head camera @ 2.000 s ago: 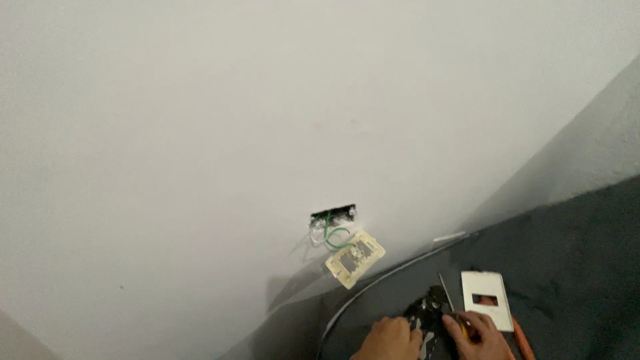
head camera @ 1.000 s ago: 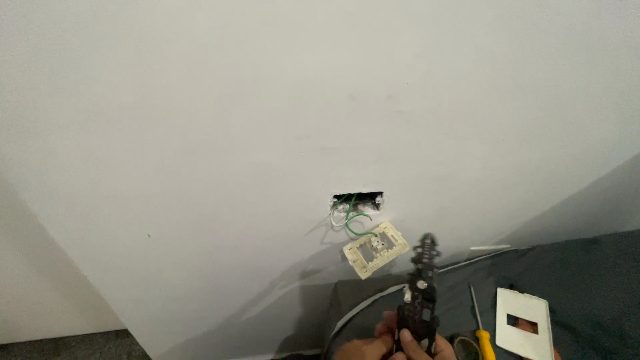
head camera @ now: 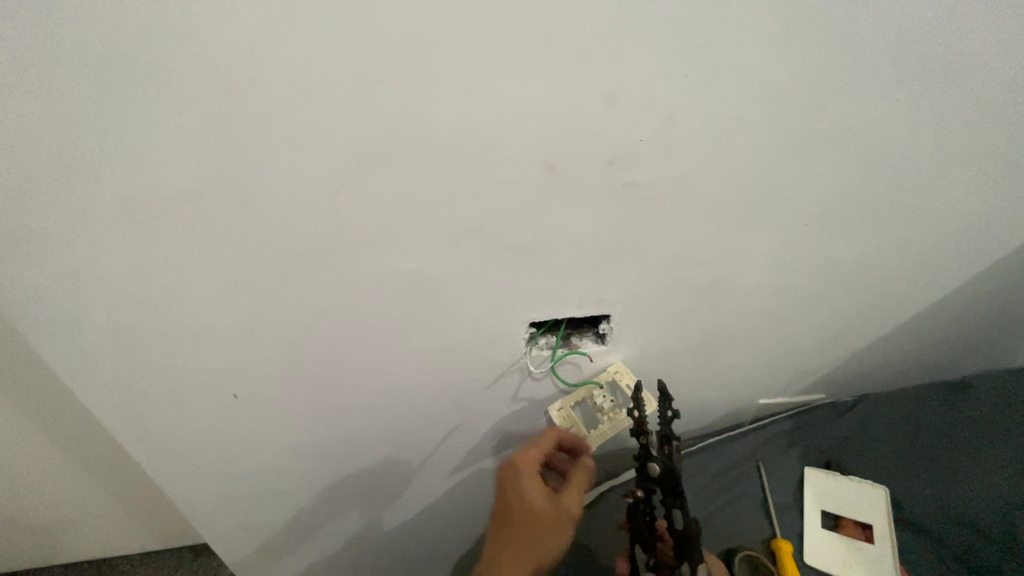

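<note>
A black wire stripper point(head camera: 656, 472), its jaws apart and pointing up, is gripped in my right hand point(head camera: 666, 552), mostly hidden behind the tool at the bottom edge. My left hand point(head camera: 540, 496), fingers curled and slightly blurred, is by the lower left edge of a cream socket mounting frame point(head camera: 596, 406); whether it touches the frame cannot be told. A green wire point(head camera: 560, 368) runs from a rectangular wall opening point(head camera: 570, 330) to that frame, and another green wire end sticks out above it. A thin white wire point(head camera: 532, 364) loops out of the opening.
On the dark grey fabric surface point(head camera: 944, 448) lie a yellow-handled screwdriver point(head camera: 780, 536) and a white cover plate point(head camera: 850, 520) with a rectangular cutout. A roll of tape point(head camera: 750, 562) is partly visible beside the screwdriver. A thin white strip point(head camera: 792, 398) lies near the wall.
My left hand has moved away from the wire stripper, up toward the cream frame. The stripper's jaws have opened. The screwdriver, at my right hand two seconds ago, lies on the fabric.
</note>
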